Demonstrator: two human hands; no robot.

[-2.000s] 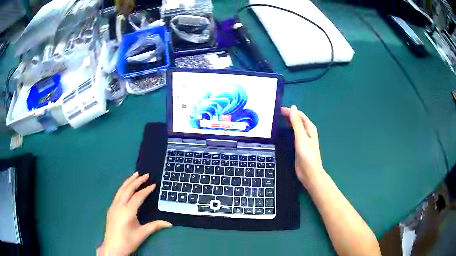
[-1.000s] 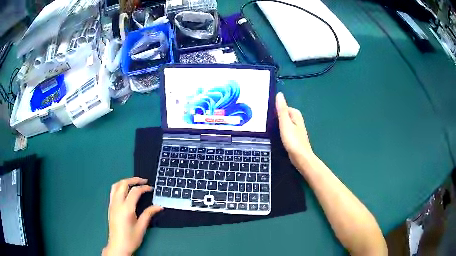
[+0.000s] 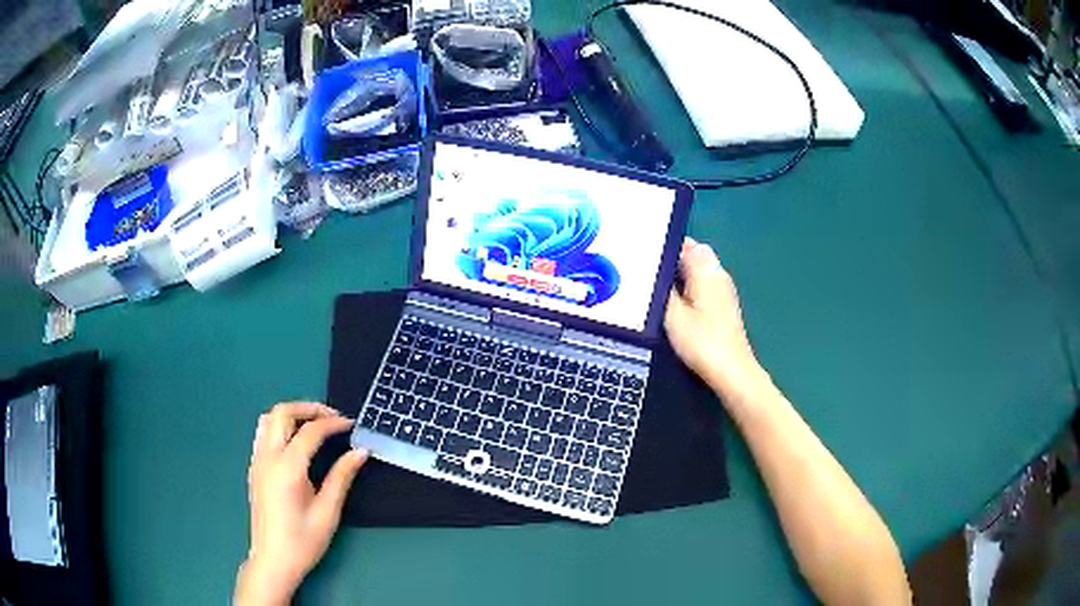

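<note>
An open mini laptop lies turned slightly clockwise over the black foam pad. Its touchscreen is lit with a blue swirl wallpaper and a small red and white box. My left hand holds the keyboard deck's front left corner, thumb at the front edge. My right hand holds the right side near the screen's lower edge and hinge; some of its fingers are hidden behind the screen.
Behind the laptop are a blue parts bin, a screw tray, an electric screwdriver with cable and a white block. A white parts organizer stands upper left. Another device lies far left.
The laptop has turned clockwise on the pad. My left hand has moved from beside the laptop onto its front left corner. My right hand has closed in on the right side.
</note>
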